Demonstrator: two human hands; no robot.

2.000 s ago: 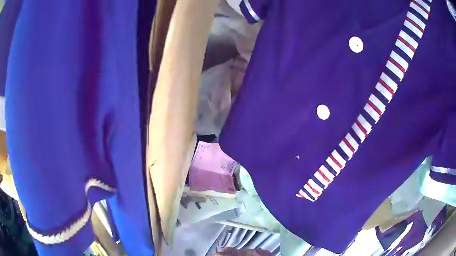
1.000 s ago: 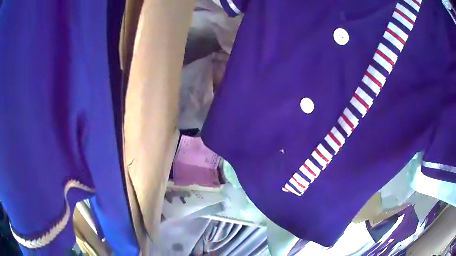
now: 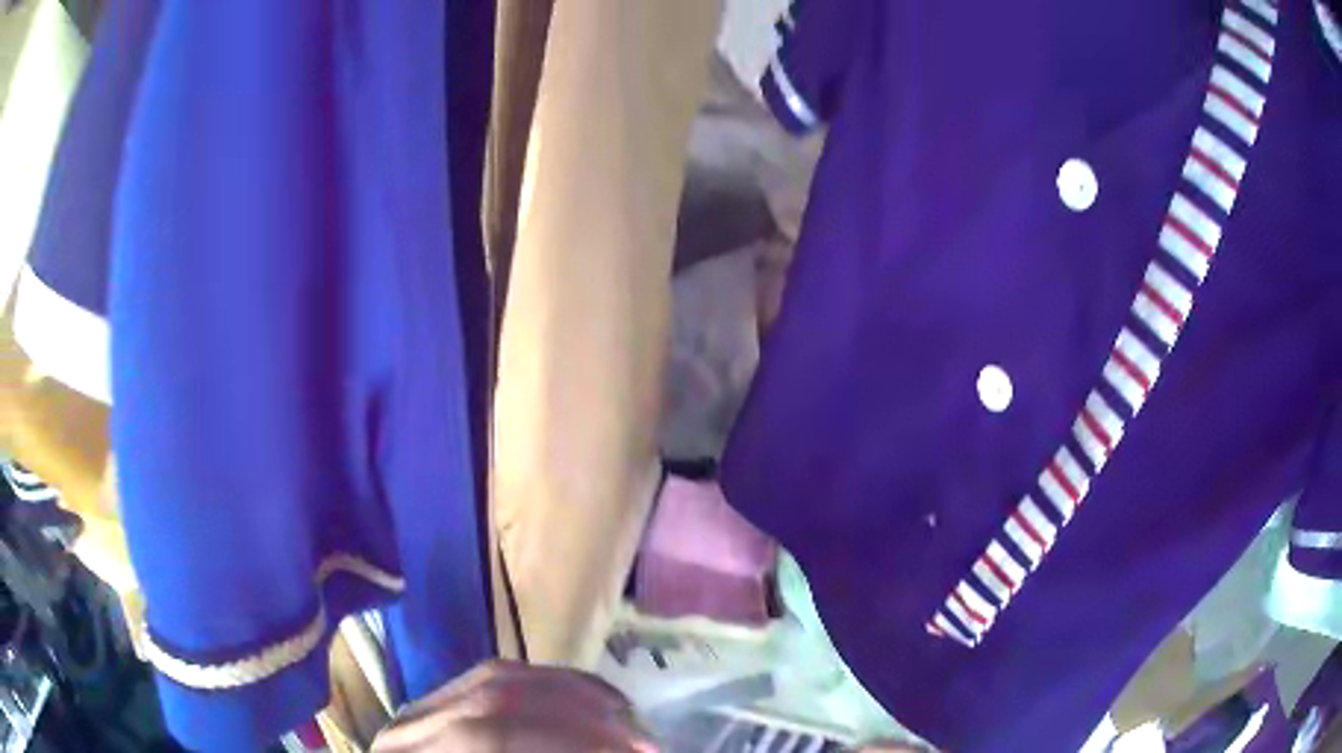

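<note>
A purple sample garment (image 3: 898,368) with white buttons and a red, white and navy striped trim hangs at the right. A brighter blue garment (image 3: 280,353) with a pale braided edge hangs at the left. Brown card (image 3: 589,324) hangs between them. My left hand (image 3: 508,714), seen from its back, is at the bottom edge, just below the card; its fingers are cut off, so its grip is hidden. A sliver of skin, apparently my right hand (image 3: 889,747), shows at the bottom edge below the purple garment.
Behind the garments are a pink piece (image 3: 707,552), pale sheets or wrapping (image 3: 714,353) and grey-white striped or folded material (image 3: 758,733). Dark cluttered items (image 3: 66,633) are at the lower left. Another dark blue piece with a white band hangs at the far left.
The view has shifted, so the garments and card appear farther right and lower than one second ago. My left hand has come into view at the bottom.
</note>
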